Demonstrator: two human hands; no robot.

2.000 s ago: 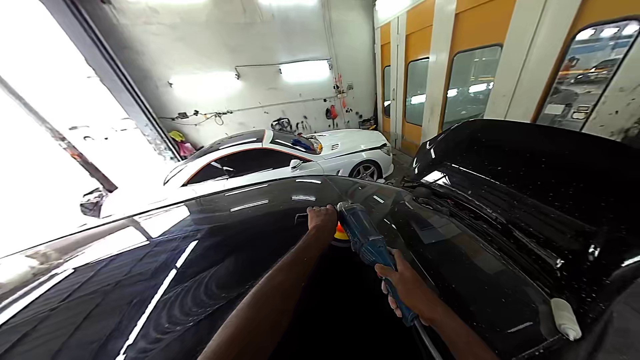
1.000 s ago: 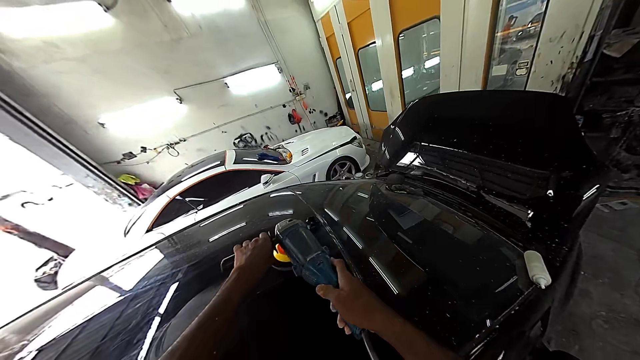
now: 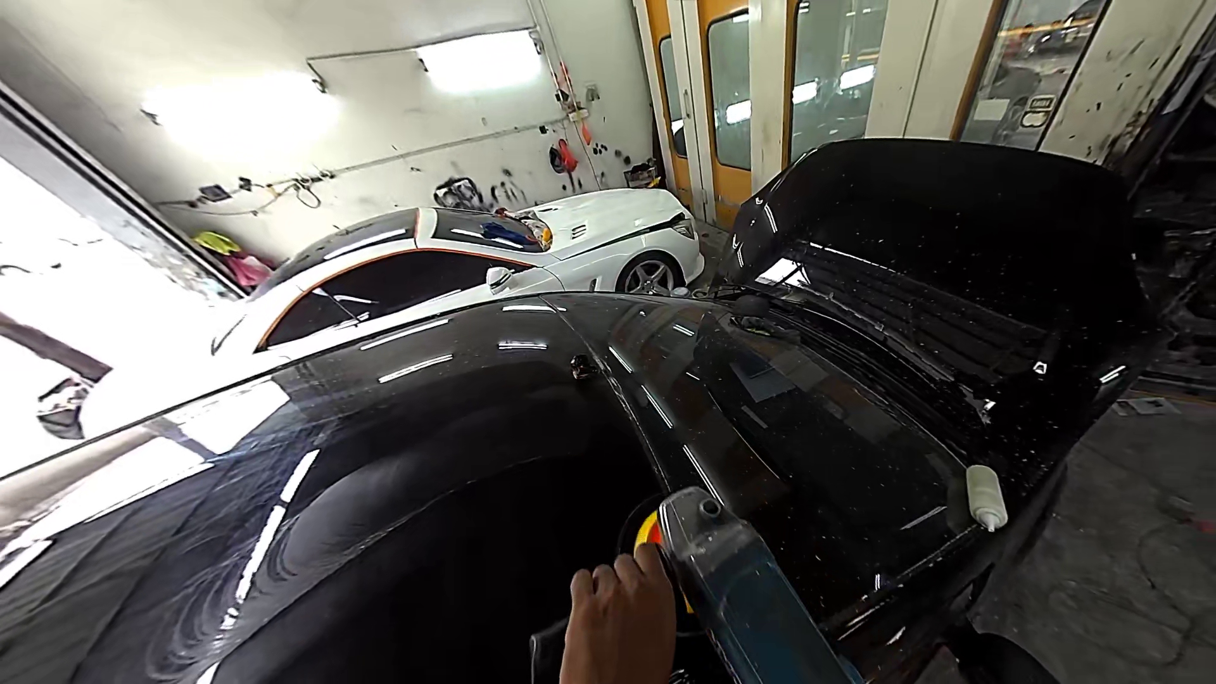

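Observation:
A blue rotary polisher [image 3: 750, 589] with a grey metal head and a yellow and red backing pad lies over the black car's roof [image 3: 456, 532], close to the windshield edge. My left hand [image 3: 622, 608] is closed at the polisher's front, apparently around its side handle, which the fingers largely cover. The pad is partly hidden behind the hand and the polisher's head. My right hand is out of view, as is the rear of the polisher. Curved smears and swirl marks show on the glossy roof left of the hand.
A white squeeze bottle [image 3: 986, 497] lies at the windshield's lower corner. Beyond the windshield [image 3: 807, 427] the black hood [image 3: 950, 228] stands raised. A white car [image 3: 608, 228] is parked behind, near the wall. Paneled doors with windows [image 3: 836, 76] stand at the back.
My left hand and the polisher have moved nearer to me along the roof. My right hand, on the polisher's body in both earlier frames, has left the view.

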